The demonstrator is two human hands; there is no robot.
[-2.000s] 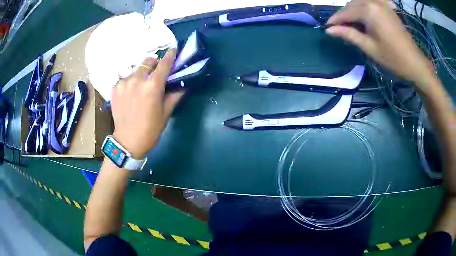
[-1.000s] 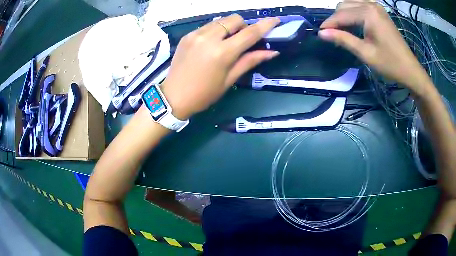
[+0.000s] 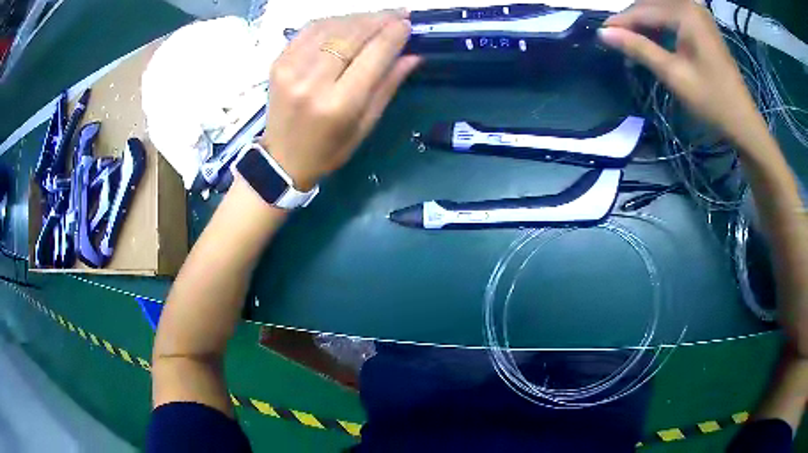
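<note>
A dark 3D pen [image 3: 496,28] with a pale side panel lies across the far part of the bench, its dark face showing lit characters. My left hand [image 3: 341,88] grips its left end with fingers and thumb. My right hand [image 3: 664,44] has thumb and fingertips pinched at the pen's rear end; what lies between them is too small to tell. Another pen is partly visible behind the left hand. Two more pens, an upper one [image 3: 549,142] and a lower one [image 3: 523,211], lie side by side nearer me.
A cardboard box [image 3: 168,212] of pens stands at left, beside a crumpled white heap [image 3: 190,88]. A clear filament coil [image 3: 496,336] hangs over the bench's front edge. More filament and black cables [image 3: 651,188] lie at right. A scrap box [image 3: 306,358] is below the edge.
My left hand moved from the pens by the white heap to the far pen, then slid toward its left end. The far pen is turned, with lit characters showing. The right hand stayed at its rear.
</note>
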